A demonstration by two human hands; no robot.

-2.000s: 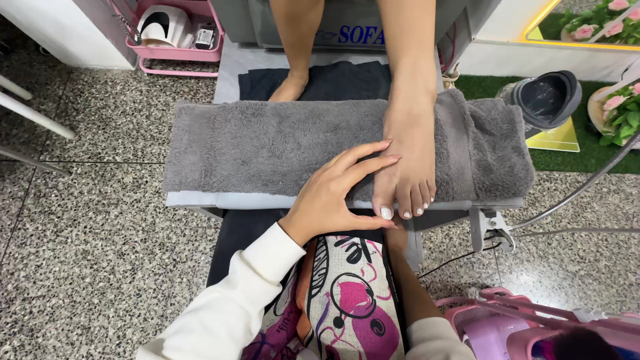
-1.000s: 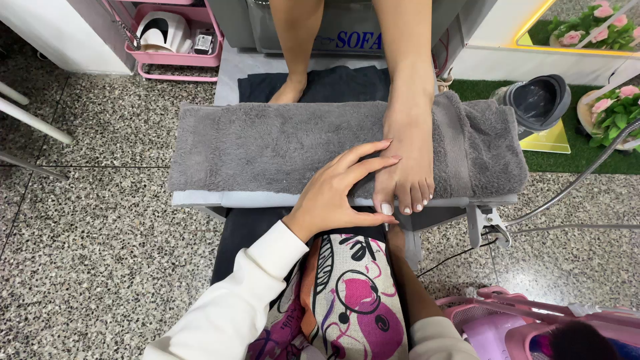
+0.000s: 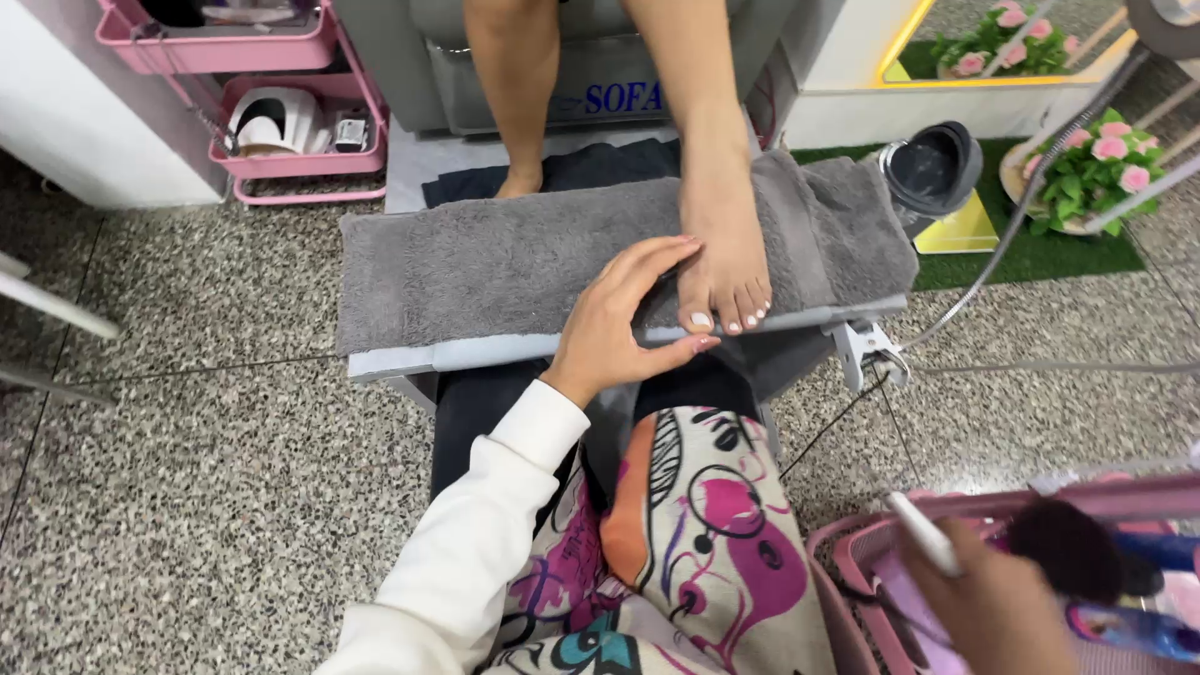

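Observation:
Another person's bare foot [image 3: 727, 225], its toenails painted white, rests on a grey towel [image 3: 525, 258] draped over a footrest. My left hand [image 3: 623, 314] holds no tool; its fingers are apart beside the big toe, the fingertips near the top of the foot and the thumb just below the toe. My right hand [image 3: 994, 595], blurred, is at the lower right over a pink cart [image 3: 834, 553], closed on a white pen-like tool [image 3: 925, 534] whose kind I cannot tell. The person's other foot [image 3: 521, 182] is behind the towel, near a dark cloth.
A white clamp [image 3: 867, 352] with a flexible metal arm [image 3: 1017, 220] grips the footrest's right end. Beyond stand a dark grey bucket [image 3: 928, 173] and a pot of pink flowers [image 3: 1092, 169]. A pink trolley [image 3: 300, 164] stands at the upper left. A dark brush lies in the near cart.
My right hand, earlier mostly hidden below the toes, has moved down and right to the pink cart and now shows a white tool. My left thumb has come away from the big toe.

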